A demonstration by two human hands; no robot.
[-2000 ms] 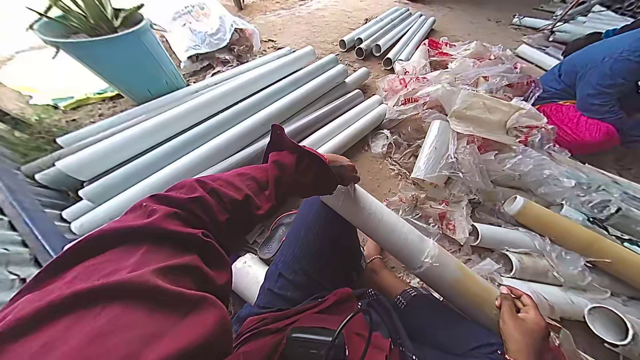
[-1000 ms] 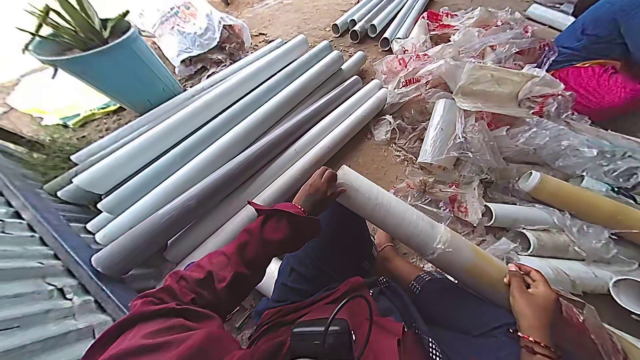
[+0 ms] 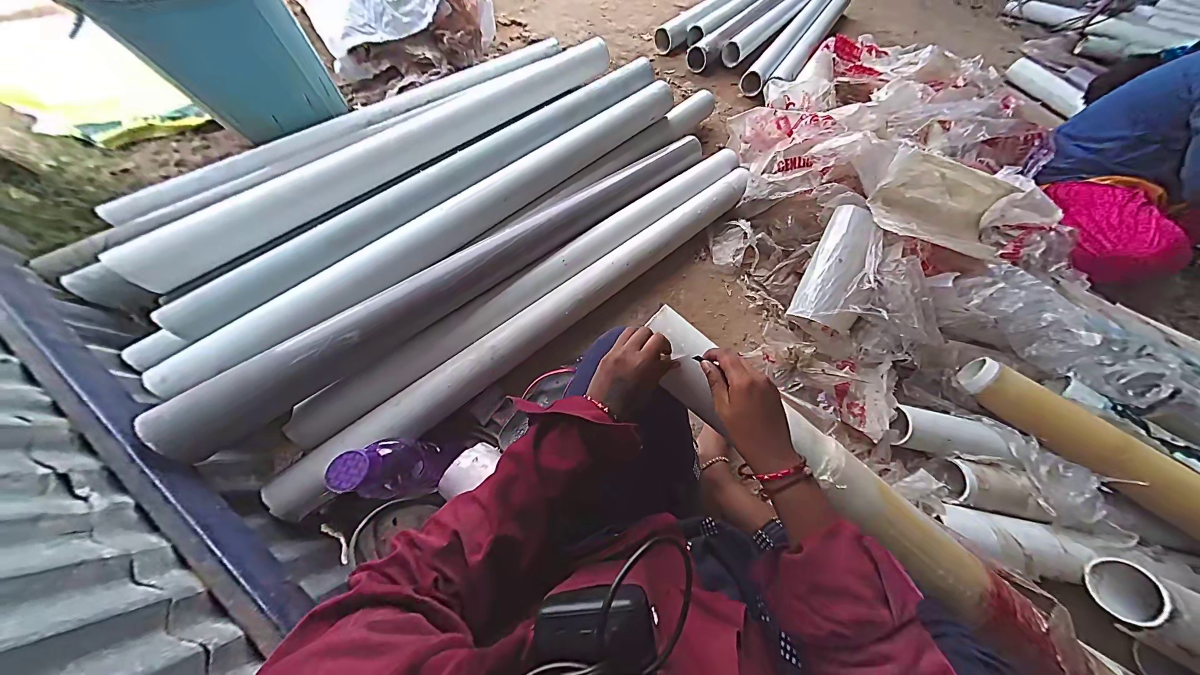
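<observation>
A long pipe (image 3: 825, 445), white at its far end and yellowish nearer me, slants across my lap, with some clear film on it. My left hand (image 3: 636, 367) is bent at the pipe's far end, fingertips pinched at its left edge. Close beside it, my right hand (image 3: 748, 398) rests on the pipe and pinches a small dark thing whose kind I cannot tell. To the left lies a row of grey and white pipes (image 3: 403, 281) on the ground.
Crumpled plastic wrappers (image 3: 947, 202) and more pipes (image 3: 1087, 441) lie at the right. A purple bottle (image 3: 389, 467) lies by my left sleeve. Corrugated sheet (image 3: 84, 534) with a blue metal edge (image 3: 141, 450) borders the left. A blue-green planter (image 3: 234, 61) stands at top left. A person (image 3: 1125, 141) sits at upper right.
My right hand has moved from the yellowish part of the pipe up to its white far end, next to my left hand. My left hand stays near that end.
</observation>
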